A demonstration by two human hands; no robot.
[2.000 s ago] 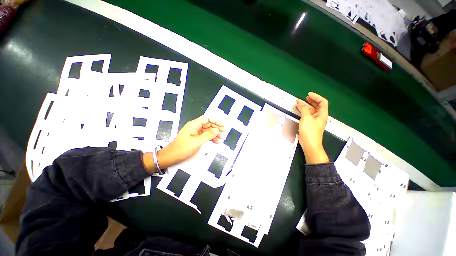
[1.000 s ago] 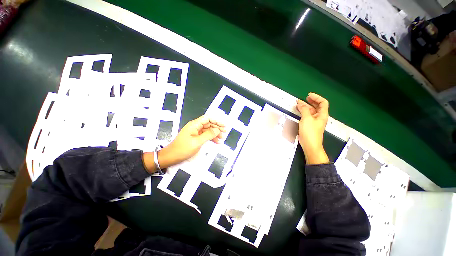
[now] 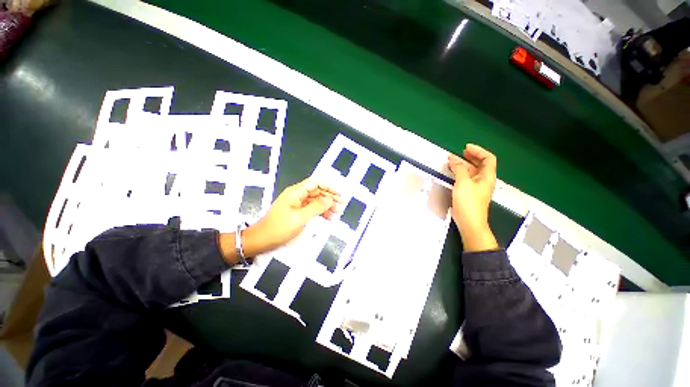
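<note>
My left hand (image 3: 299,210) hovers over a white waste skeleton (image 3: 342,181) with open windows, its fingers loosely curled and nothing seen in them. My right hand (image 3: 474,189) is at the pale rail, beside the top right edge of the working sheet stack (image 3: 401,249); its fingers are loosely curled, with nothing seen in them. The working stack has grey panels near its top and open windows at its lower end. More waste skeletons (image 3: 259,159) overlap at the left. The full sheet stack (image 3: 582,280) lies at the right, partly behind my right sleeve.
A red product body (image 3: 536,68) with a white rectangle on top is on the green conveyor belt (image 3: 363,68). The belt edge rail (image 3: 303,89) runs diagonally between table and belt. A white box (image 3: 651,332) stands at the right edge. Dark red bagged parts (image 3: 11,26) are at the top left.
The red product body has moved left and up along the belt. The view has shifted slightly. Both hands have kept nearly the same pose and place.
</note>
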